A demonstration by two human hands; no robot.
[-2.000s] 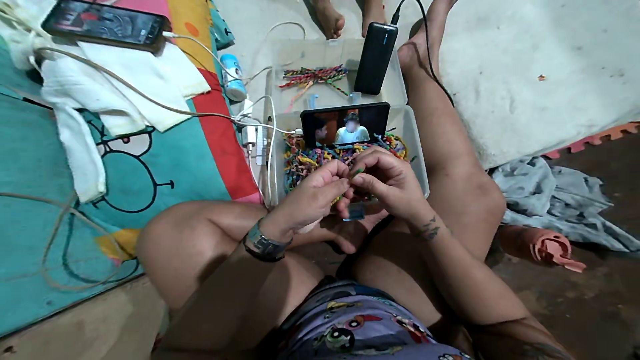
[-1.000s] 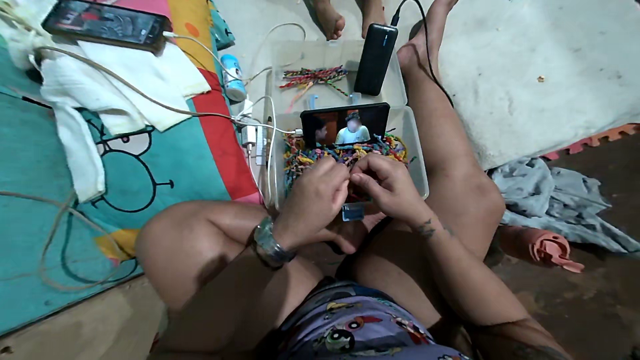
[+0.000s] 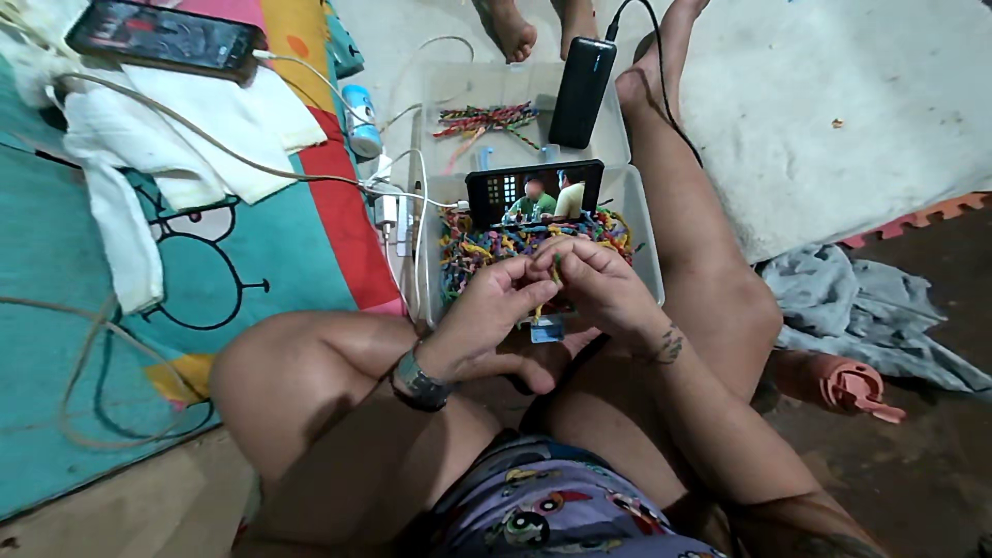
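Note:
My left hand [image 3: 492, 310], with a watch at its wrist, meets my right hand [image 3: 601, 287] above the near edge of a clear plastic box [image 3: 651, 232]. Between their fingertips is a thin green and yellow twisted cord [image 3: 556, 271], pinched from both sides and partly hidden by the fingers. A yellow end shows below them, by a blue clasp [image 3: 547, 329] on the box's front. Many short colorful cords [image 3: 480, 248] fill the box. More twisted cords [image 3: 488, 118] lie in a loose bundle on its open lid.
A smartphone playing a video [image 3: 535, 194] stands in the box, cabled at its left. A black power bank [image 3: 583, 93] rests on the lid. A blue-and-white bottle [image 3: 361, 120], white chargers and another phone [image 3: 167, 39] are at left. Another person's feet [image 3: 508, 31] are beyond; a pink tumbler [image 3: 841, 384] lies at right.
My hands have stayed together over the box's near edge while the fingers shifted. My left hand has turned, so its thumb and fingertips show more than one second ago.

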